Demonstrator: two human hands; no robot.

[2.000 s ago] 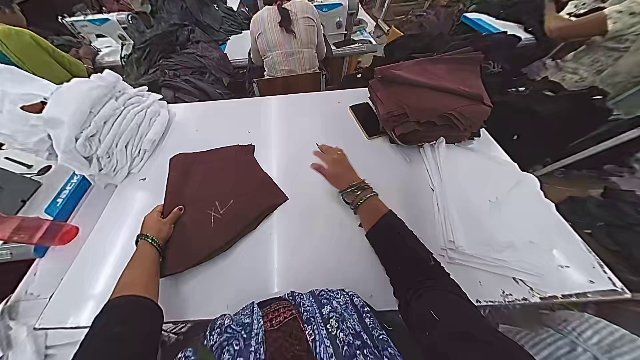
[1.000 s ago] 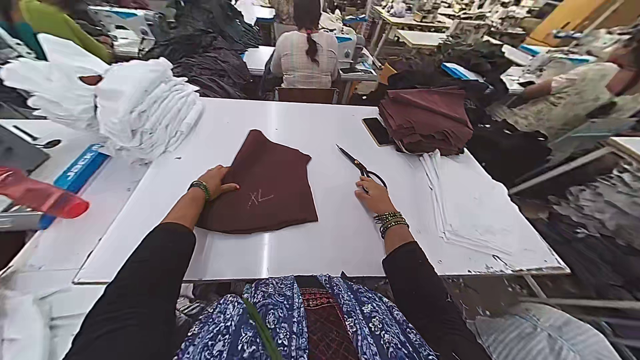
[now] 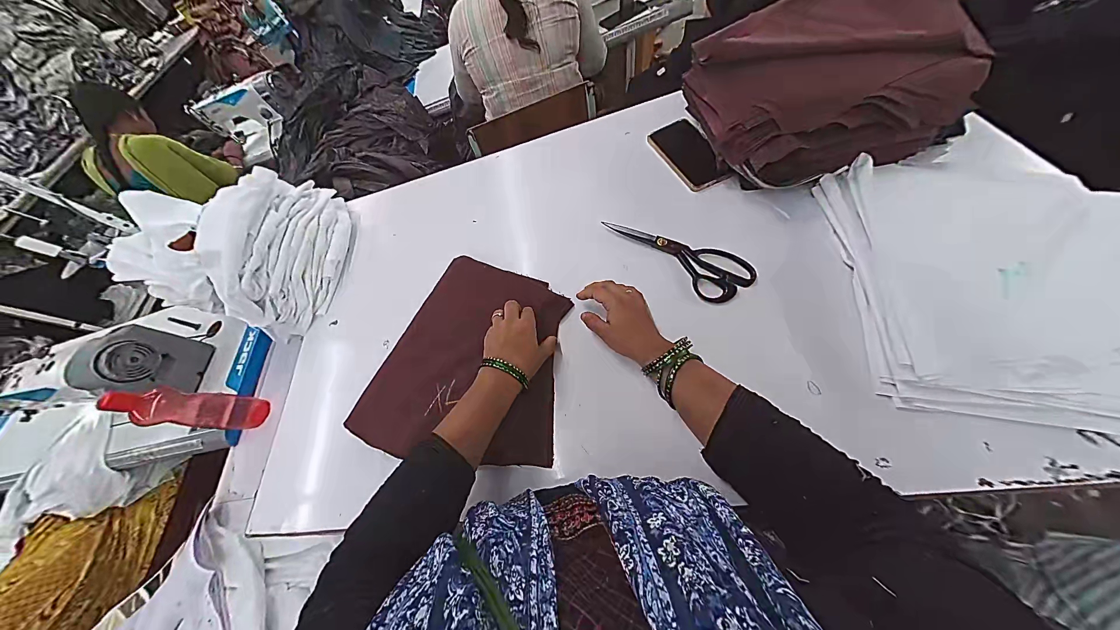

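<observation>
A dark maroon fabric piece (image 3: 420,350) with chalk writing lies on the white tabletop (image 3: 490,201). My left hand (image 3: 516,339) rests on it near its right side, fingers slightly spread, gripping nothing. Just past the fabric's upper right corner, my right hand (image 3: 621,322) is empty, its thumb and fingers apart. Black-handled tailor's scissors (image 3: 687,256) lie on the table beyond my right hand, touched by neither hand.
Folded maroon fabric (image 3: 831,79) is stacked at the back right, beside a smartphone (image 3: 689,153). White sheets (image 3: 1006,289) lie at the right. At the left are bunched white fabric (image 3: 271,245), a sewing machine (image 3: 175,359) and a red bottle (image 3: 188,409). A person (image 3: 525,52) sits beyond the table.
My right hand has let go of the scissors, which now lie on the table, and has moved toward the fabric. My left hand has shifted from the fabric's left edge to its right side.
</observation>
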